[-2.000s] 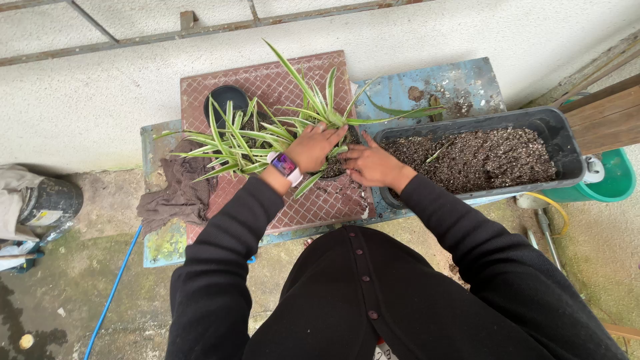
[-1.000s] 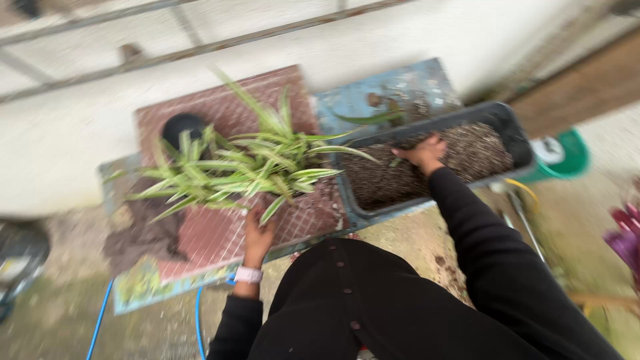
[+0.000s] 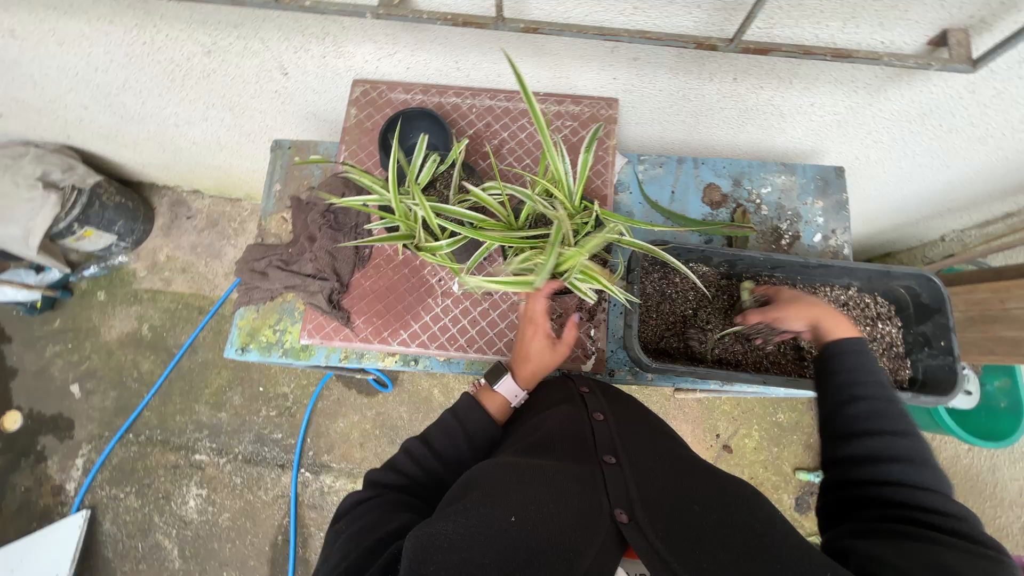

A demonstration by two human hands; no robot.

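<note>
Green-and-white striped spider plants (image 3: 488, 216) spread over a reddish-brown tile with a diamond pattern (image 3: 416, 308). My left hand (image 3: 544, 336), with a watch at the wrist, is at the front edge of the leaves, fingers apart; the leaves partly cover its fingertips. My right hand (image 3: 792, 314) is down at the potting mix (image 3: 680, 308) in a long black plastic planter box (image 3: 932, 320), fingers bent. Some mix seems to be in or under its fingers, but its grip is unclear. A small green stem (image 3: 746, 294) shows beside it. A black plastic pot (image 3: 412, 128) lies behind the leaves.
A brown cloth (image 3: 308, 248) lies at the tile's left side, on the worn blue table (image 3: 808, 184). A blue hose (image 3: 148, 400) runs over the concrete floor. A green tub (image 3: 992, 408) is under the planter's right end. A metal frame (image 3: 608, 34) runs along the wall.
Two seconds ago both hands were together at the plants' right side. My right hand has since moved right, into the planter box, and my left hand has moved to the leaves' front edge.
</note>
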